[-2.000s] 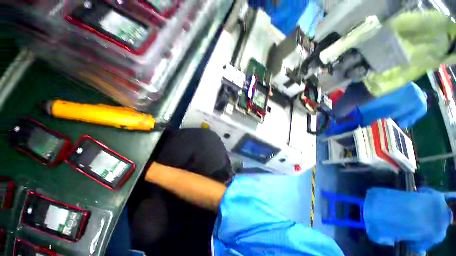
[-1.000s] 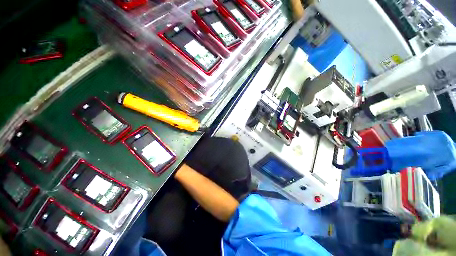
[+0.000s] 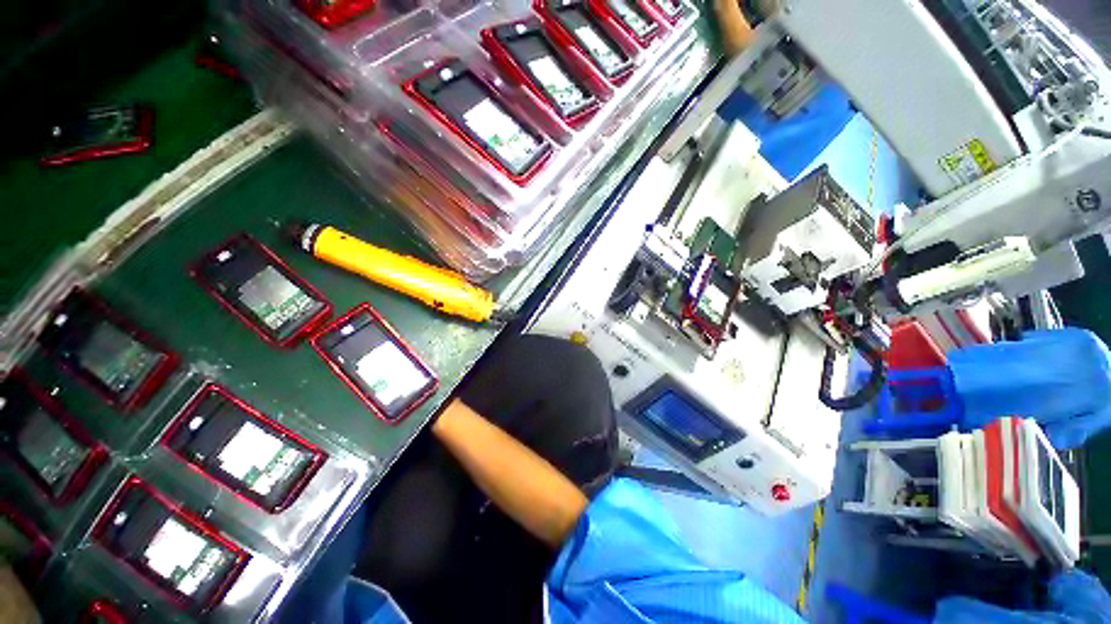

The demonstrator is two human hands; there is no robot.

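Observation:
Two red-rimmed phone assemblies lie on the green bench, one dark-faced (image 3: 262, 290) and one with a bright silver-white area (image 3: 375, 363) at the bench edge. A clear blister tray (image 3: 347, 482) at the lower left holds several more. My right forearm runs from a blue sleeve toward the bench edge; its hand is hidden there, so what it does cannot be told. A small skin-toned patch, cut off at the bottom-left corner, may be part of my left hand (image 3: 15, 600); its state is unclear.
A yellow-orange stick tool (image 3: 402, 271) lies beside stacked blister trays (image 3: 487, 244). The white machine (image 3: 634, 347) stands right of the bench, with a phone-sized part (image 3: 709, 296) in its fixture. A conveyor rail (image 3: 158, 195) runs at the left. Other people's blue sleeves show.
The view has swung back toward the bench, bringing more trays and phones into sight. A pale-green shape at the right has gone. The two loose phones show no clear change.

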